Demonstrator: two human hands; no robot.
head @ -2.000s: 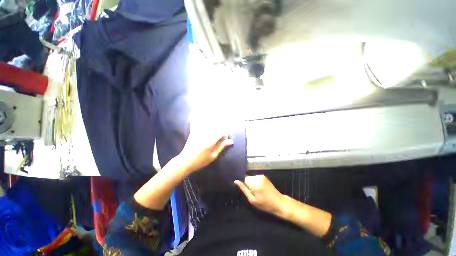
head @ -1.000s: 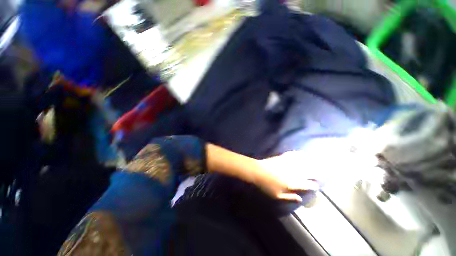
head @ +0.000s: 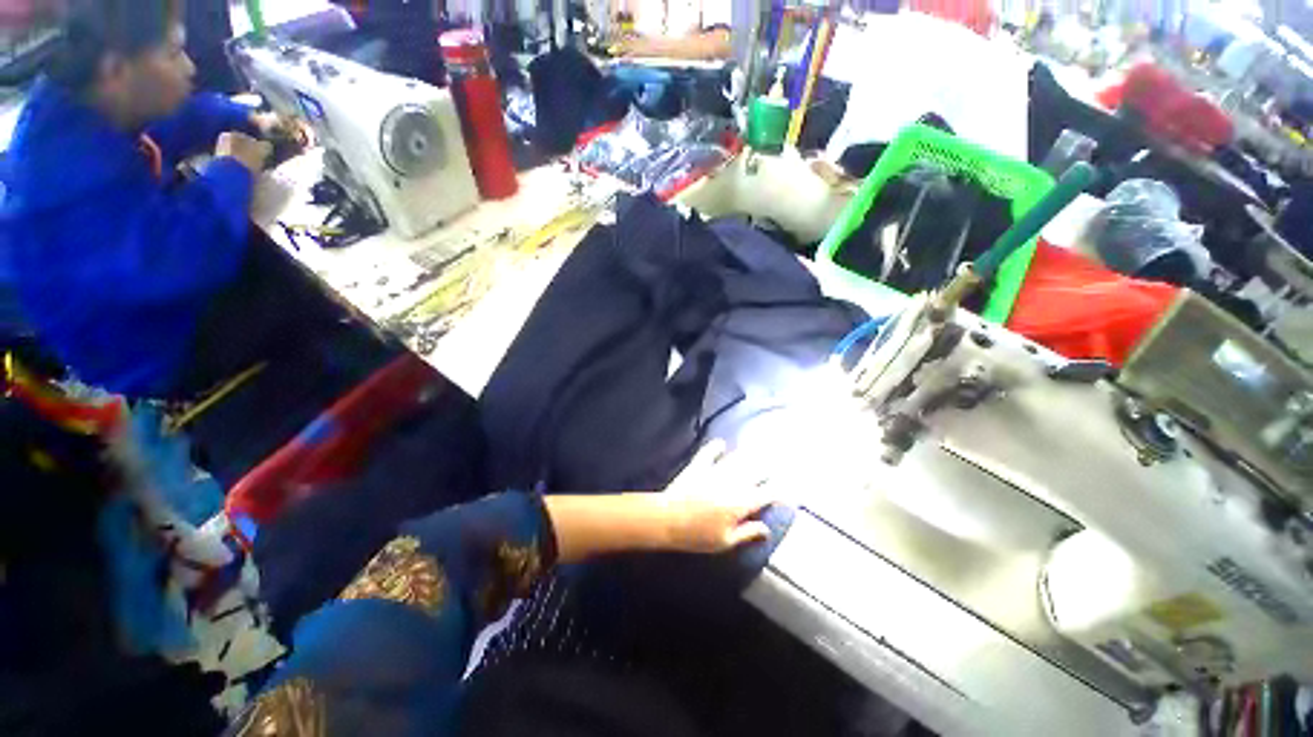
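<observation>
Dark navy garment panels [head: 605, 338] lie in loose folds on the white table left of the sewing machine. The off-white machine head [head: 1094, 475] stands at the right, with white glare around its needle area. My left hand [head: 706, 516] rests on navy cloth at the front edge of the machine bed [head: 893, 612], its fingers on the cloth edge; part of the hand is washed out by the glare. More dark cloth hangs below it. My right hand is not in view.
A person in blue [head: 108, 231] sits at a neighbouring machine [head: 367, 130] at upper left. A red cylinder [head: 478, 115] stands beside it. A green basket [head: 936, 166] with dark contents is behind my machine. Gold strips [head: 497, 267] lie along the table. A red bundle [head: 331, 432] is at left.
The view has swung left and lifted, bringing the neighbouring person and green basket into sight. My right hand has left the picture. My left hand remains at the cloth by the bed.
</observation>
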